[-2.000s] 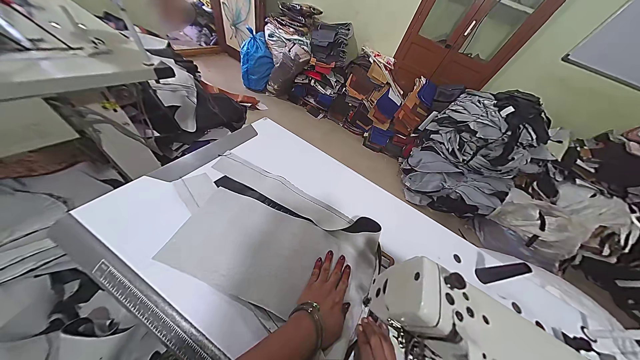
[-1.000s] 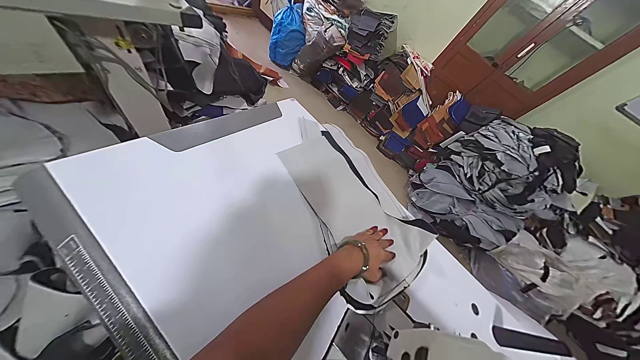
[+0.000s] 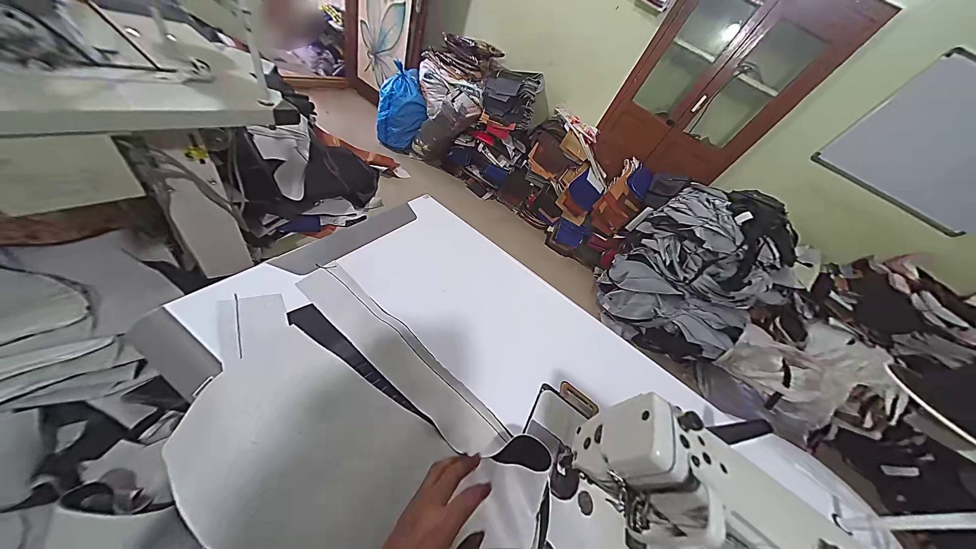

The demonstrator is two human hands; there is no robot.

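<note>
My left hand (image 3: 438, 507) is at the bottom centre, fingers apart, touching a large light grey sheet of material (image 3: 305, 450). One fingertip meets the sheet's edge, beside a dark curled part (image 3: 526, 451). A long light grey strip with a seam line (image 3: 393, 335) runs from that spot towards the table's far corner, with a narrow black strip (image 3: 343, 351) between it and the sheet. The white head of a sewing machine (image 3: 640, 438) stands just right of the hand, its needle area partly hidden. My right hand is out of view.
The white table (image 3: 457, 305) has a grey far edge. Another machine table (image 3: 137, 99) stands upper left, above grey scraps (image 3: 69, 366). Past the table lie stacked coloured pieces (image 3: 587, 191), a blue bag (image 3: 401, 107) and a grey material heap (image 3: 686, 267).
The grey sheet, under my left hand beyond the machine a second ago, now spreads over the near left of the table. My right hand, seen by the machine two seconds ago, is out of view.
</note>
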